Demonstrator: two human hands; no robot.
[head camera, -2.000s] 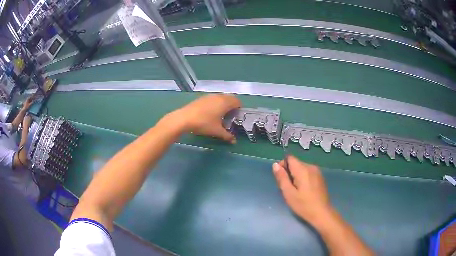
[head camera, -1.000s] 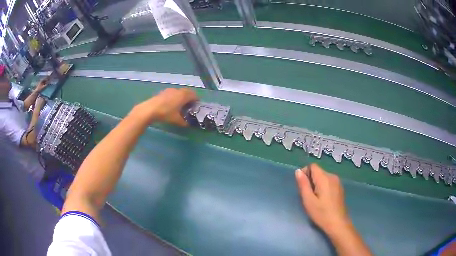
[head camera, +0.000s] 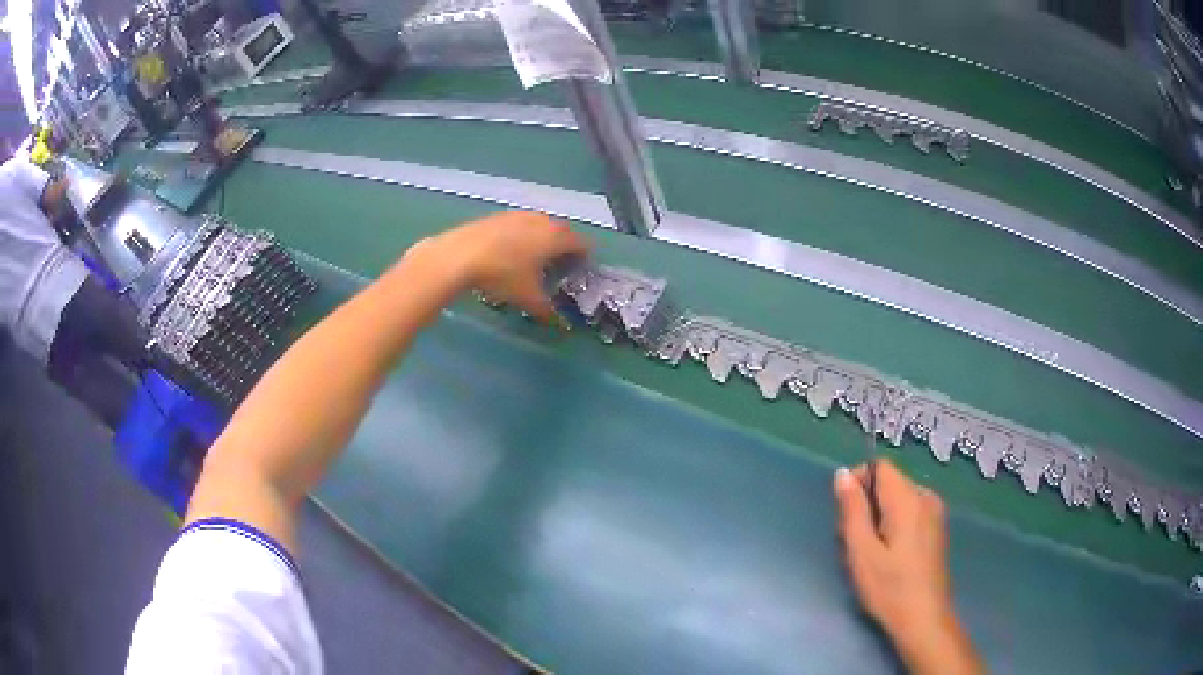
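A line of grey toothed metal strips (head camera: 778, 365) lies end to end on the green bench, running to the right edge. My left hand (head camera: 528, 264) is closed around the left end of a raised grey strip piece or short stack (head camera: 620, 301) at the line's left end; its fingers hide part of it. My right hand (head camera: 897, 534) holds a slim dark tool (head camera: 871, 477) like a pen, its tip close to a joint in the strip line. Whether the tip touches the strip is unclear.
Stacked strips (head camera: 227, 310) stand at the bench's left end, near a person in white (head camera: 46, 251) and a blue bin or stool (head camera: 165, 429). A metal post (head camera: 614, 152) carries a paper sheet (head camera: 554, 42). Metal rails (head camera: 818, 257) cross the bench. Another strip (head camera: 891, 128) lies farther back.
The view has shifted. Compared with the first frame, the raised piece in my left hand stays at the line's left end, while my right hand with the tool is farther right along the line.
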